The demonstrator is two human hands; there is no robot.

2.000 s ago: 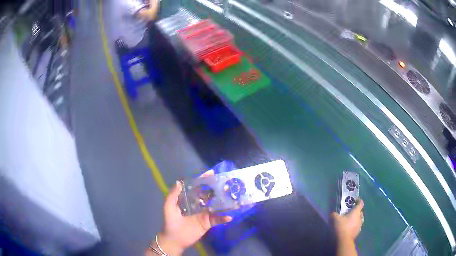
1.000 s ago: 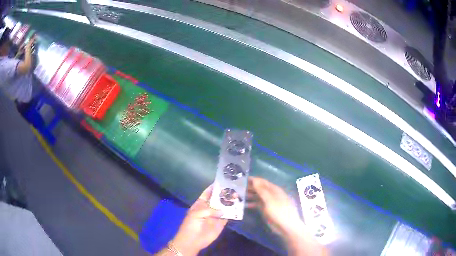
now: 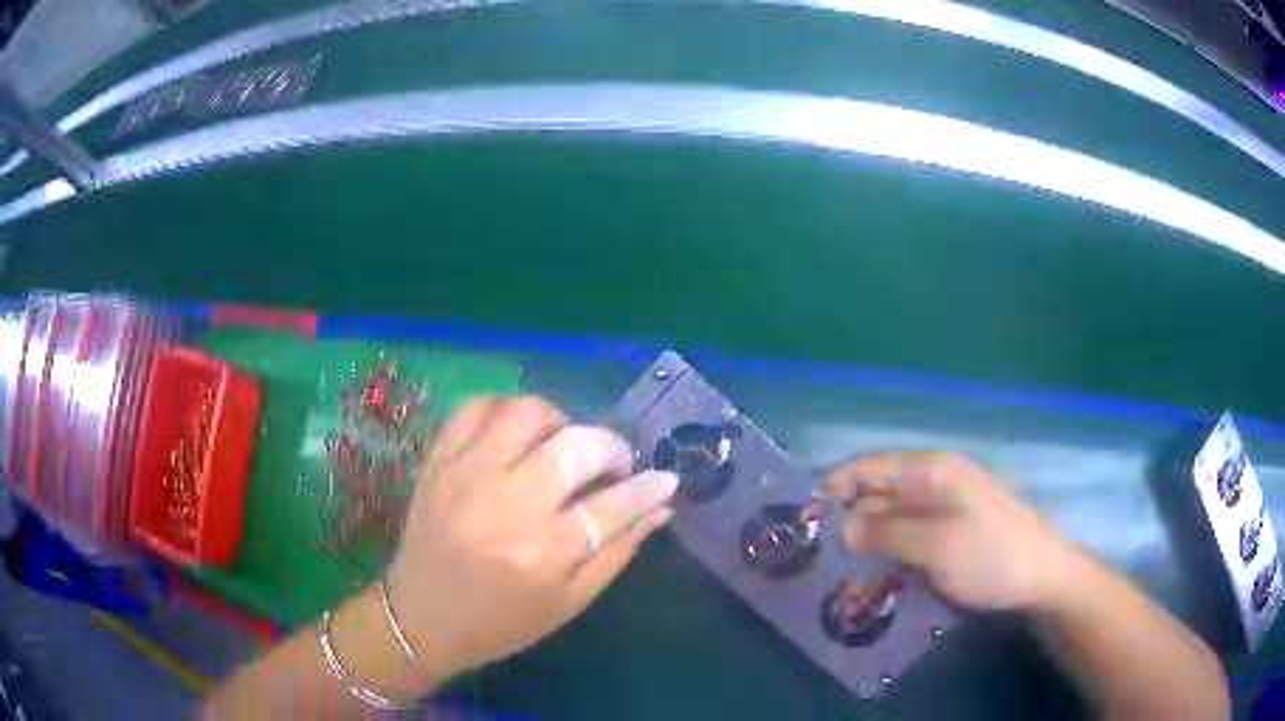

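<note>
A silver-grey plate [image 3: 754, 556] with three round dark cutouts lies slanted in front of me. Copper-coloured rings show in the middle and lower cutouts. My left hand [image 3: 529, 521], with whitish finger covers, a ring and thin bracelets, has its fingertips at the upper cutout; whether it pinches a small ring is hidden. My right hand [image 3: 958, 535] has its bent fingers over the plate's right side by the middle and lower cutouts; its fingertips are blurred and any hold is unclear. Loose copper rings [image 3: 369, 444] lie on the green mat [image 3: 289, 571].
A red bin [image 3: 240, 458] of copper parts stands left of the mat, beside stacked clear trays [image 3: 71, 423]. A second three-cutout plate [image 3: 1240, 528] lies at the far right. Blue tape [image 3: 564, 342] runs across behind the plate, with metal rails [image 3: 634, 113] beyond.
The view has swung toward the bench. The plate, held up in my left hand before, now lies lower and slanted, with both hands at it. My left hand has moved to its upper end.
</note>
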